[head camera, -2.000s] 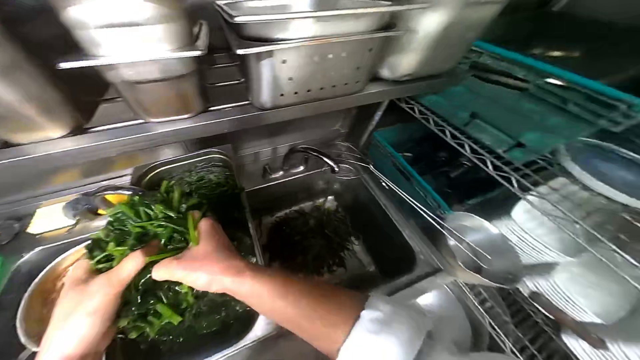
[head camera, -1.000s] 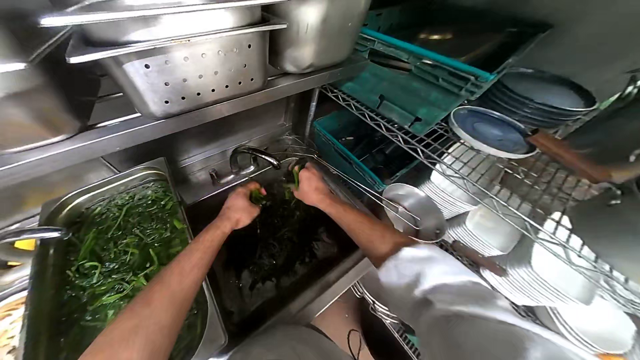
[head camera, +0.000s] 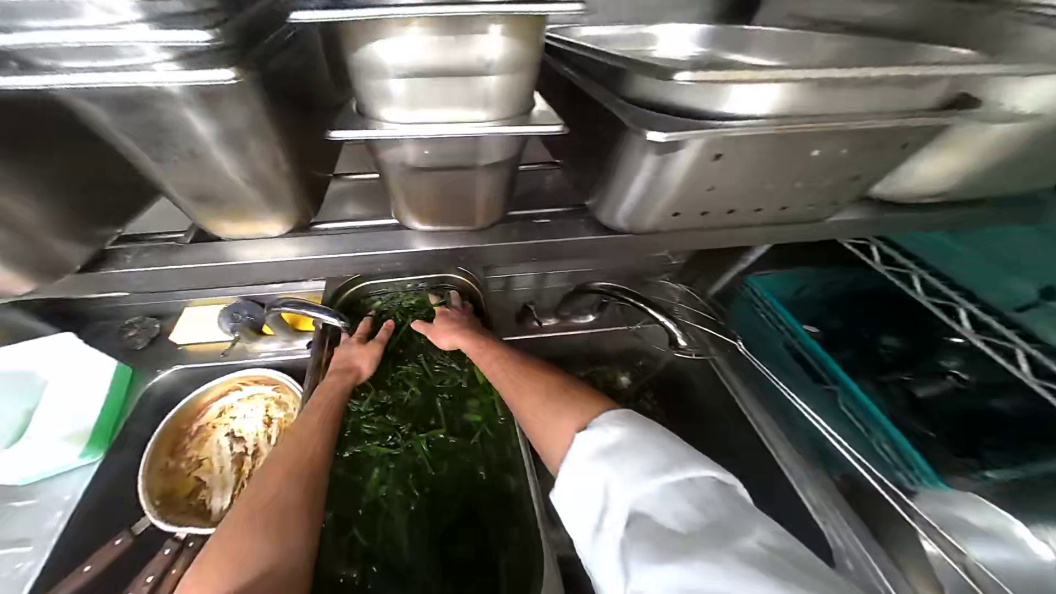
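Note:
A deep steel pan (head camera: 530, 487) stands between two sink basins, filled with water and chopped leafy greens (head camera: 421, 388). At the far end of the pan, my left hand (head camera: 360, 351) is over the greens near the left rim, fingers spread. My right hand (head camera: 451, 322) lies at the back right of the pan, fingers spread and touching the greens. Neither hand is closed on anything that shows. More greens (head camera: 619, 379) lie in the dark right sink basin, partly hidden behind my right forearm.
A faucet (head camera: 309, 312) reaches over the pan's left rim; another faucet (head camera: 635, 305) overhangs the right basin. In the left basin sits a pan of pale shredded food (head camera: 223, 445). Steel containers (head camera: 450, 173) crowd the low shelf above. A teal crate (head camera: 833, 371) stands right.
Both hands have moved from the right sink basin, where they held greens a second ago, to the back of the steel pan. The greens are out of their grip. The view has swung left.

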